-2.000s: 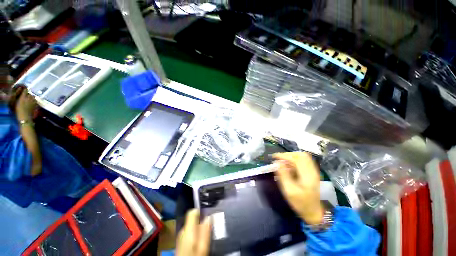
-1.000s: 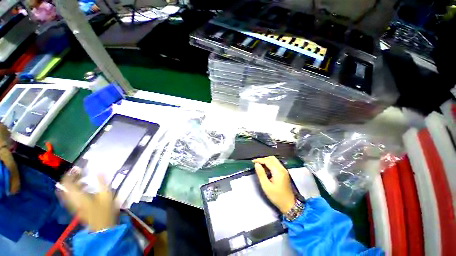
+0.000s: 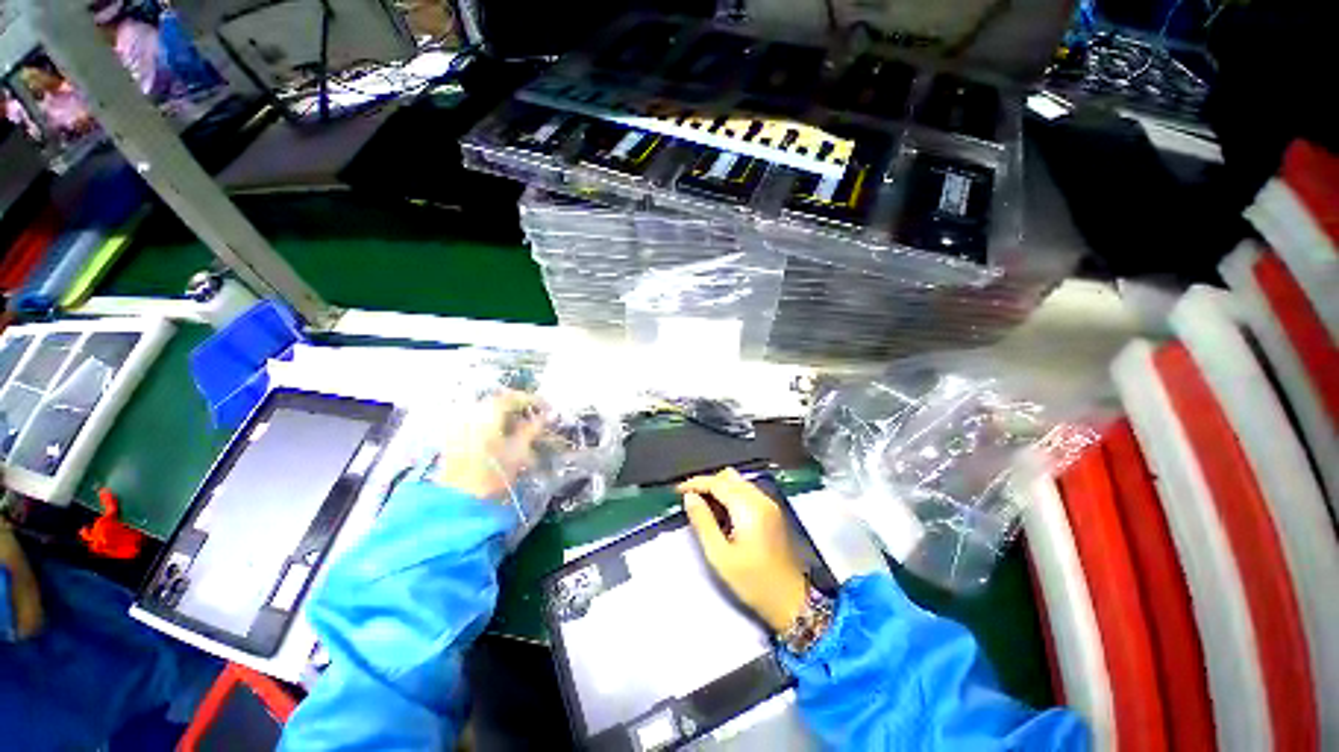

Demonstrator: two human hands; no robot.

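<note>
A dark tablet rear housing (image 3: 646,632) with a pale inside lies in front of me, its camera corner at the upper left. My right hand (image 3: 746,547) rests over its upper right edge with curled fingers; whether it holds a small part cannot be told. My left hand (image 3: 492,441) is in the clear small-parts bag (image 3: 580,456) at the left, its fingertips blurred and partly hidden by plastic. Another housing (image 3: 279,514) lies on white sheets to the left, partly beside my left sleeve.
A tall stack of clear blister trays (image 3: 881,301) stands behind. A second clear bag (image 3: 955,456) lies at the right, beside red and white upright slabs (image 3: 1138,544). A blue bin (image 3: 242,360) and a white-framed tray (image 3: 74,389) are at the left, near another person's arm.
My left hand has moved from over the left housing to the bag. My right hand stays at the front housing's upper edge. The view has shifted rightward.
</note>
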